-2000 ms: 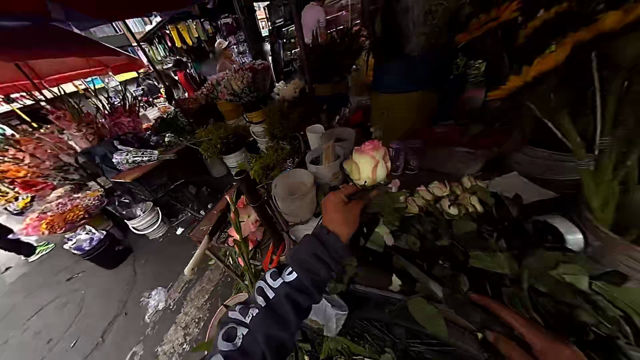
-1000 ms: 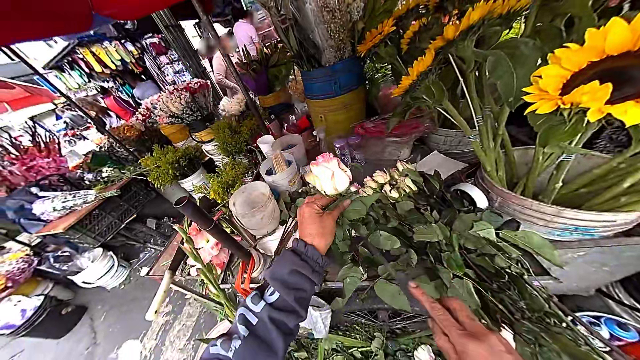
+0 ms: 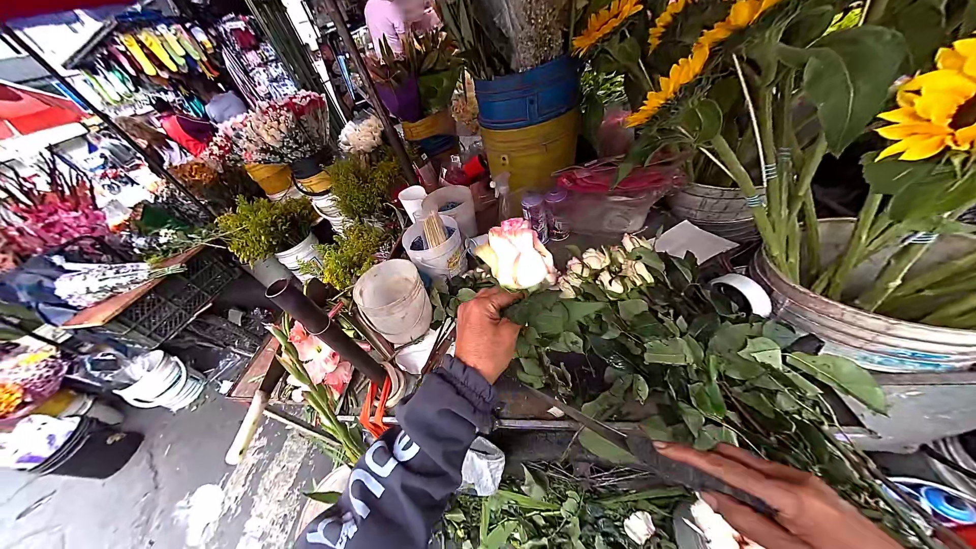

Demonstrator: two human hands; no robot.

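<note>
My left hand [image 3: 488,332], in a dark sleeve with white lettering, grips a cream and pink rose [image 3: 518,253] just below its bloom. At the lower right, my right hand [image 3: 770,488] holds a knife [image 3: 656,457] by its dark handle, the blade pointing up and left toward my left hand. Leafy rose stems [image 3: 686,351] lie between and beyond my hands. Several smaller cream roses [image 3: 610,271] rest just right of the held bloom. The stem of the held rose is mostly hidden among leaves.
A white bucket [image 3: 393,301] and a tub of wooden sticks [image 3: 435,248] stand left of the rose. Sunflowers [image 3: 934,107] rise from a ribbed bucket [image 3: 877,328] at right, near a roll of white tape [image 3: 743,293]. A dark pipe [image 3: 328,328] slants at left. Cut greenery [image 3: 534,511] lies below.
The knife in my right hand shows clearly now; in the first frame the scene was much darker. My left hand keeps hold of the rose throughout.
</note>
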